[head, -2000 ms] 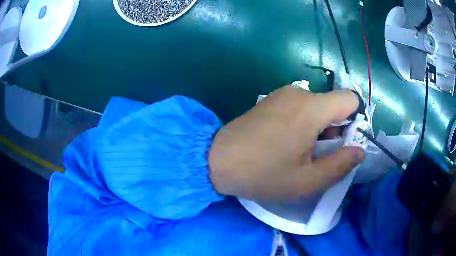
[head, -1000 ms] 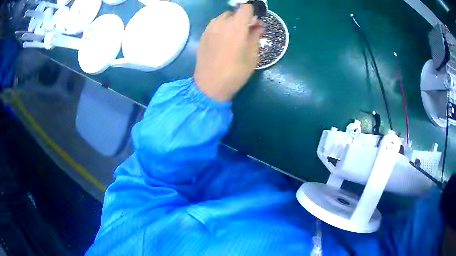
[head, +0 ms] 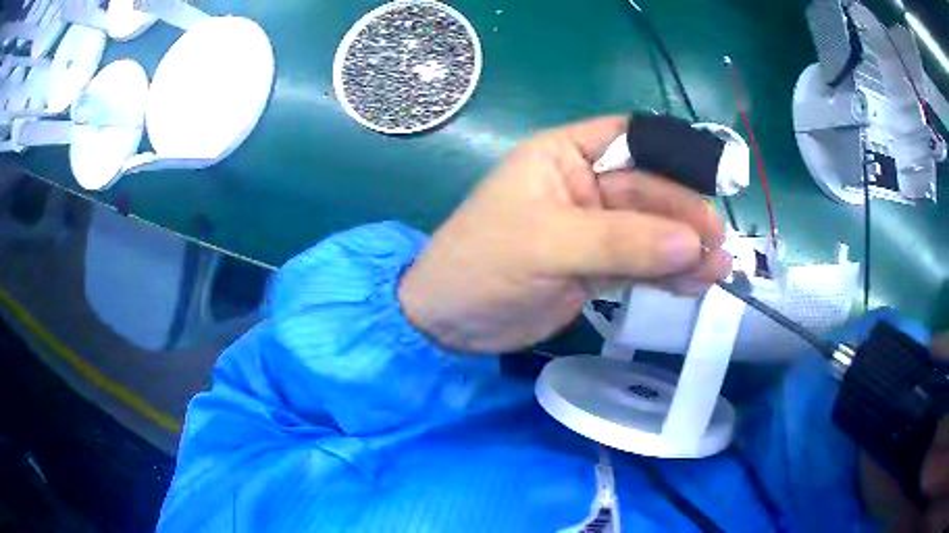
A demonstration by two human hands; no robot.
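Note:
My left hand (head: pixel 541 239) holds a small white part with a black pad (head: pixel 676 154). Its thumb and fingertip pinch together at the screwdriver's thin bit, with a tiny bright speck there, perhaps a screw. My right hand (head: pixel 900 489), dark and cut off by the right edge, holds the black electric screwdriver (head: pixel 890 385), its bit pointing up-left to the fingertips. Below stands a white round stand (head: pixel 583 401) with an upright arm. The white housing (head: pixel 801 312) lies across the arms, partly hidden by my left hand.
A round dish of tiny screws (head: pixel 408 65) is at the top. Spare white stands (head: pixel 213 89) lie upper left. Another white assembly (head: pixel 848 125) is upper right. Thin red and black wires run over the green bench mat (head: pixel 531 83). A dark cord hangs near the lap.
My left hand has left the screw dish and come right and down to the bit. The view has shifted; the screwdriver shows more fully at the right. The part with the black pad is clearer.

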